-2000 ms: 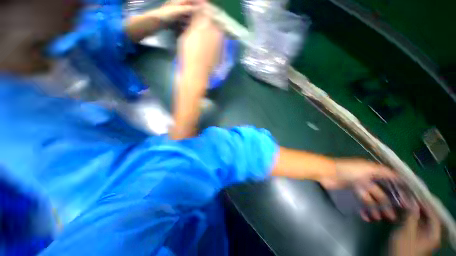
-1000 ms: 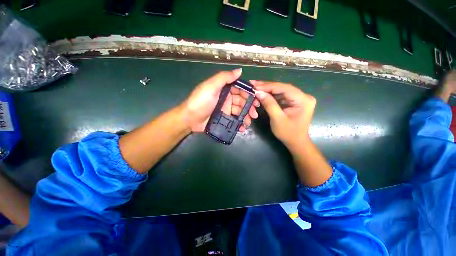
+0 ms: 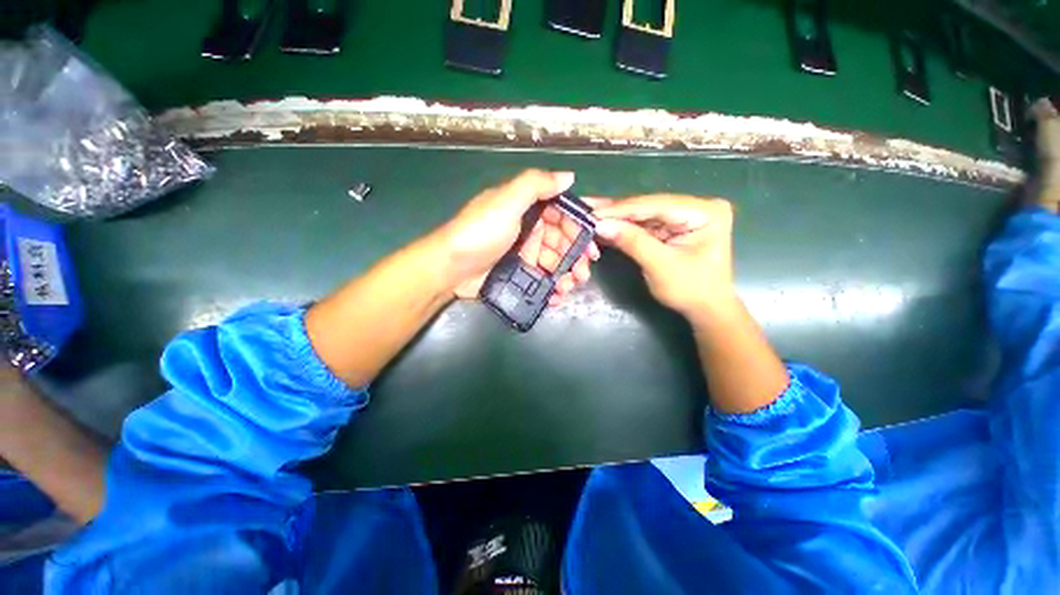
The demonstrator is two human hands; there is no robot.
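Note:
A black phone housing (image 3: 520, 291) with a large window opening is held tilted over the bench. My left hand (image 3: 494, 238) grips it from the left, thumb at its upper end and fingers showing through and beyond the window. My right hand (image 3: 674, 250) is at the housing's upper right corner, thumb and forefinger pinched together there. Whether a small part sits between these fingertips is hidden. A small silvery metal insert (image 3: 360, 192) lies on the dark-green bench (image 3: 465, 407) to the left of my hands.
A clear bag of metal inserts (image 3: 122, 163) and a blue bin (image 3: 52, 273) are at the left, beside a neighbour's arm (image 3: 47, 442). A chipped rail (image 3: 349, 122) crosses behind. Several housings lie beyond it, some with light frames (image 3: 645, 16). Another person's blue sleeve (image 3: 1023, 279) is at the right.
The view has swung from the neighbour's side to my own hands. Since one second ago, the housings beyond the rail have shifted left in view, while the bag and bin have shifted right. My hands keep nearly the same hold.

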